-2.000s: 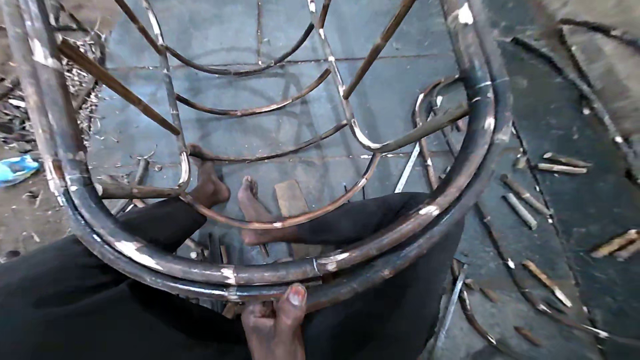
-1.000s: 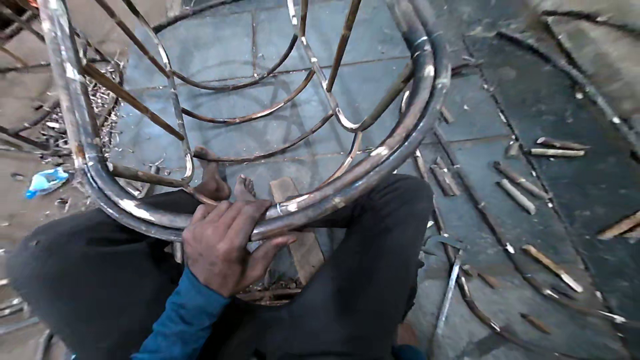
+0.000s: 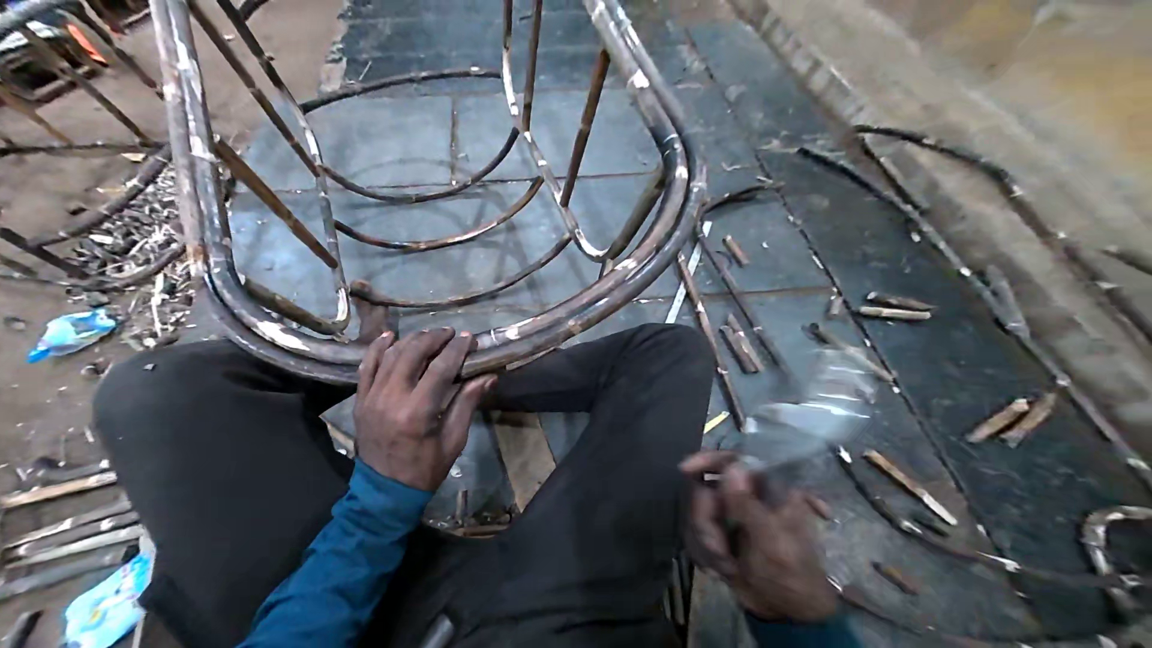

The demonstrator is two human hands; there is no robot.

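A frame of bent cane poles (image 3: 630, 261), dark with pale patches, stands tilted over my lap, its doubled rounded rim towards me. Thinner curved canes and straight struts form its inside. My left hand (image 3: 409, 405) grips the near part of that rim from above, fingers over the poles. To the right, beyond my knee, my right hand (image 3: 765, 540) is blurred by motion, its fingers closed around the lower end of a grey, shiny tool (image 3: 810, 414). The tool's kind cannot be told through the blur.
Short cane offcuts (image 3: 909, 486) and long bent canes (image 3: 972, 279) lie on the slab floor at right. Shavings (image 3: 135, 234) and a blue-white plastic wrapper (image 3: 72, 333) lie at left, with cane sticks (image 3: 72, 531) below. A flat wooden piece (image 3: 526, 450) lies between my legs.
My right hand has come into view at the lower right with the blurred tool. My left hand stays on the rim, where it was one second ago.
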